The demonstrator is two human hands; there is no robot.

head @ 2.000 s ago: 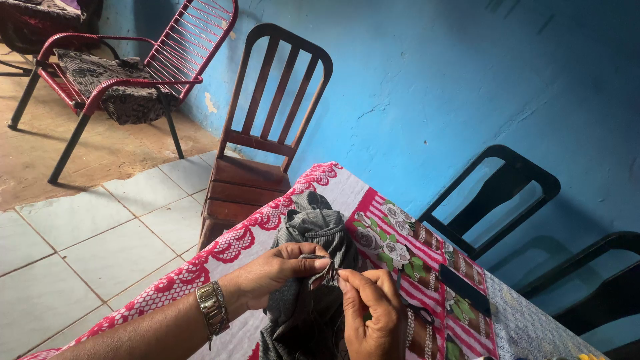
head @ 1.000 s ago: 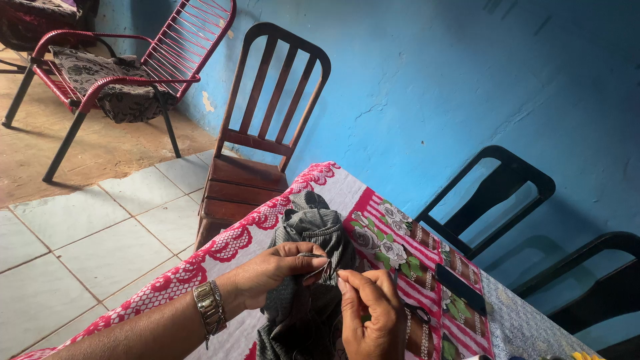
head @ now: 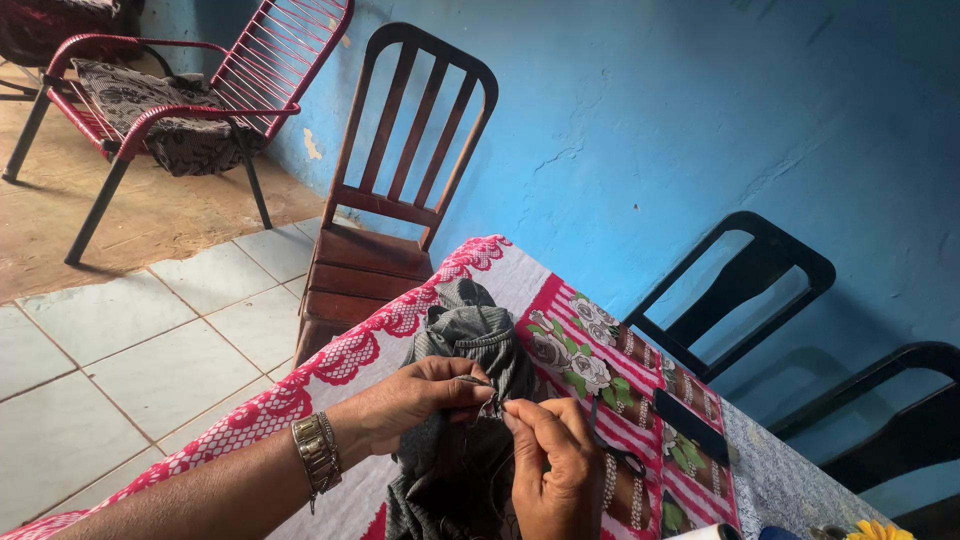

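Note:
A gray ribbed cloth lies bunched on the table, reaching down to the bottom of the view. My left hand, with a metal watch and a chain bracelet on the wrist, pinches a frayed edge of this cloth between thumb and fingers. Just to its right, my right hand has thumb and index finger pinched together at the same edge, beside loose threads. Whatever is between those fingertips is too small to tell. Partly hidden behind the right hand is the black handle of what looks like scissors.
A patterned tablecloth with a red lace print covers the table. On it lies a dark flat case or phone; yellow flowers show at the bottom right. A wooden chair and black chairs stand around; a red corded armchair is farther off.

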